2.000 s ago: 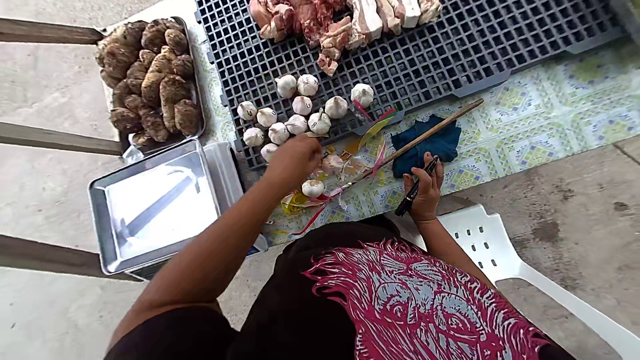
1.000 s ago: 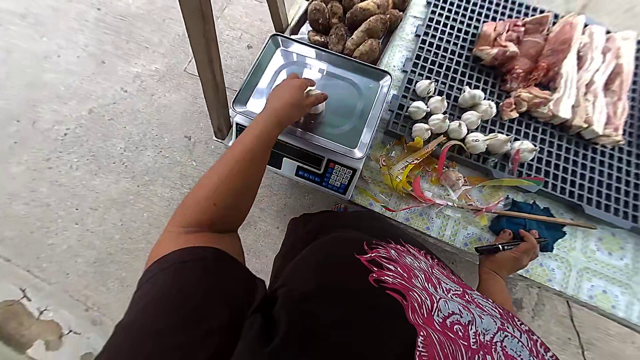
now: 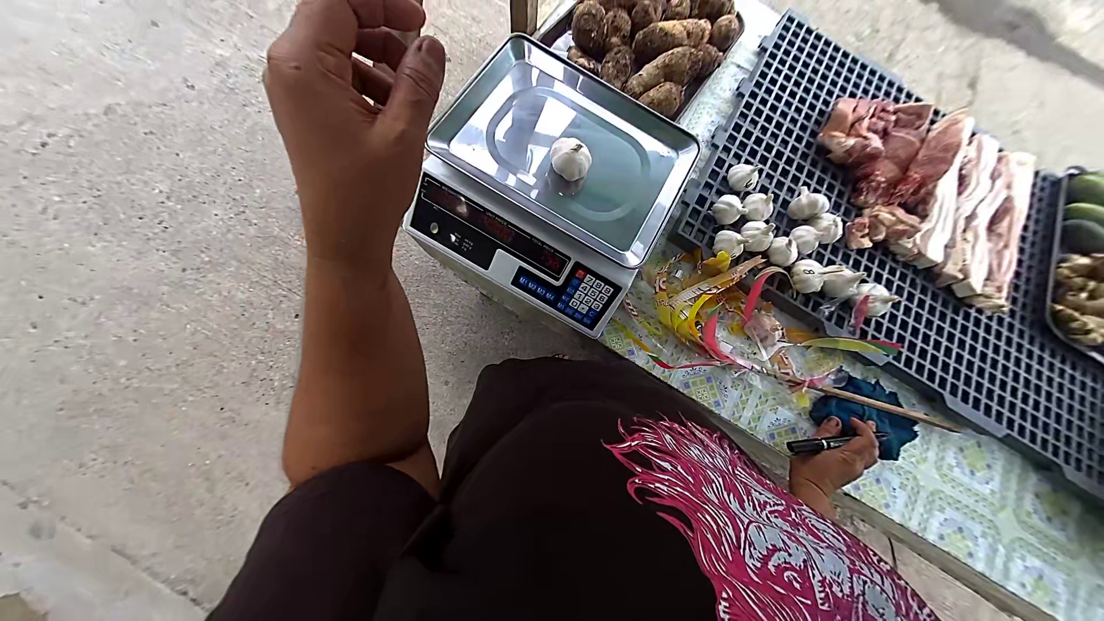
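Observation:
One garlic bulb (image 3: 570, 159) rests on the steel pan (image 3: 642, 207) of a digital weighing scale (image 3: 509, 250), whose display is lit. My left hand (image 3: 354, 95) is raised to the left of the pan, fingers curled and apart, holding nothing that I can see; its fingertips touch the top edge of the view. My right hand (image 3: 837, 461) grips a black marker pen (image 3: 815, 444) at the table's near edge, beside a crumpled dark blue cloth (image 3: 897, 431) and a thin wooden stick (image 3: 897, 409). Several garlic bulbs (image 3: 782, 251) lie on a black plastic grid rack.
Raw pork pieces (image 3: 992, 224) lie on the grid rack (image 3: 776, 95). Torn colourful plastic strips (image 3: 690, 306) lie on the patterned tablecloth (image 3: 957, 483). Brown tubers (image 3: 673, 65) fill a tray behind the scale. A tray (image 3: 1059, 250) of green produce and rhizomes stands at far right.
My left hand has left the garlic bulbs, set one on the scale pan, let it go and moved away to the left. The view has swung left. My right hand still holds the pen.

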